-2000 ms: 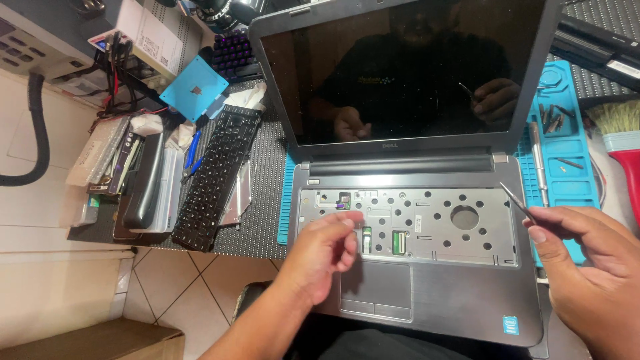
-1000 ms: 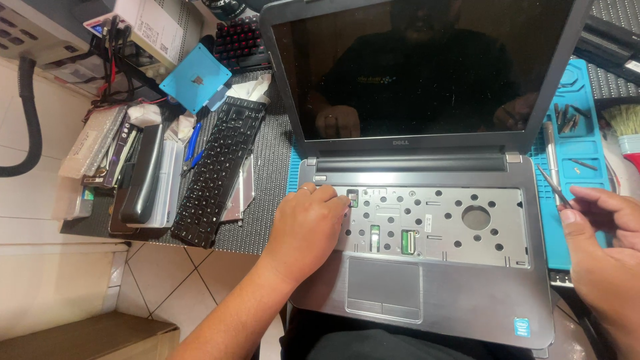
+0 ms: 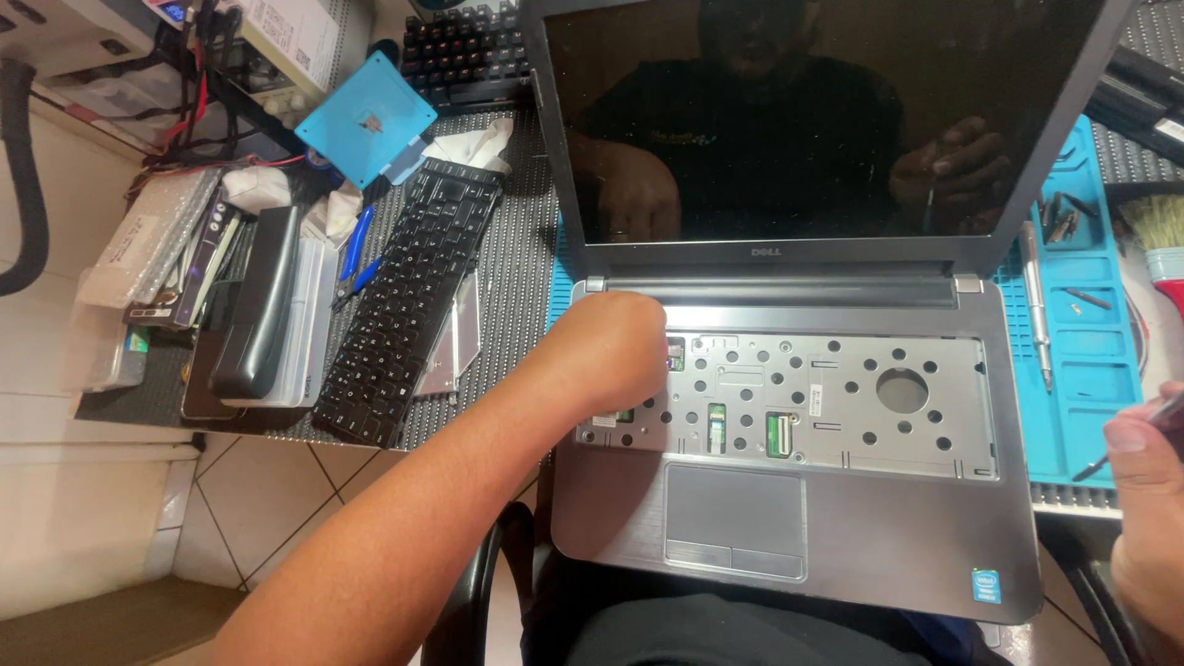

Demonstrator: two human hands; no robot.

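A Dell laptop stands with its lid raised and its keyboard removed, baring the perforated metal deck plate. My left hand is over the upper left corner of that plate, fingers bent down and hidden beneath the hand, so whether it grips anything does not show. Near the right edge of the view my right hand holds a thin dark-tipped tool, beyond the laptop's right side. Green board connectors show through openings in the plate. The dark screen reflects the person and both hands.
A detached laptop keyboard, blue-handled cutters and a black stapler-like object lie at left. Under and right of the laptop is a blue repair mat bearing a silver pen-shaped screwdriver and bits. A brush lies beyond.
My left hand has moved from the middle of the deck plate to its upper left corner. My right hand has shifted right and down, away from the plate, with the thin tool.
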